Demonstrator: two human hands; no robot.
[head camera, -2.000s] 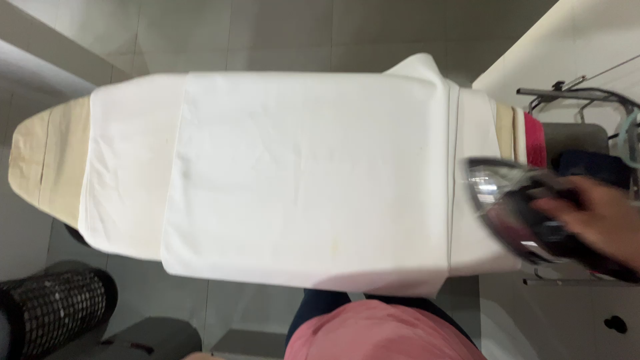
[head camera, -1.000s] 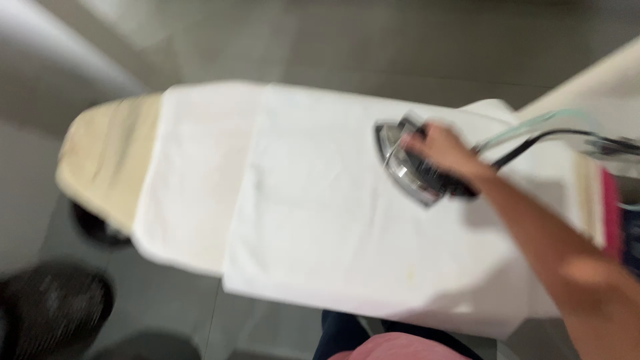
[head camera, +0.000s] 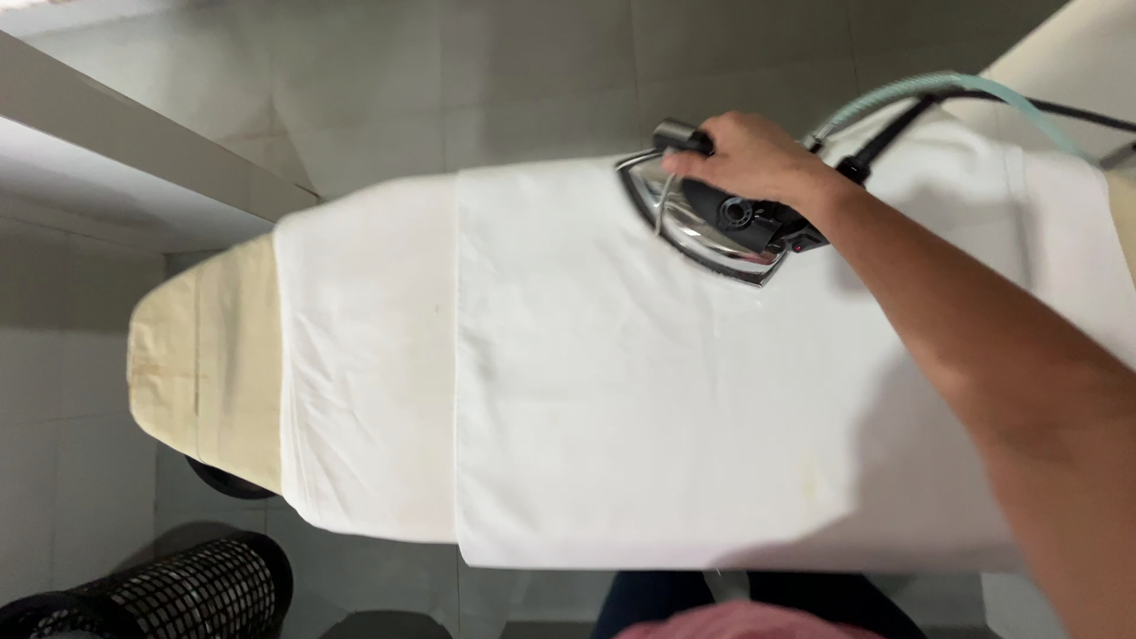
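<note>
My right hand (head camera: 754, 155) is closed around the handle of a steam iron (head camera: 710, 222) with a black body and a shiny metal soleplate edge. The iron rests on a white cloth (head camera: 603, 399) near its far edge, its tip pointing up and left. That cloth lies flat over an ironing board, with light creases around its middle. Another white layer (head camera: 368, 355) shows to its left, and the board's beige padded cover (head camera: 213, 346) shows at the narrow end. My left hand is out of view.
A pale green hose (head camera: 914, 84) and a black cord (head camera: 905, 129) run from the iron to the upper right. A black lattice basket (head camera: 195, 586) stands on the tiled floor at lower left. A white ledge (head camera: 151, 115) juts in from upper left.
The iron, in my right hand, has gone from the board's right end onto the white cloth, and now sits at its far edge. The view has shifted as well.
</note>
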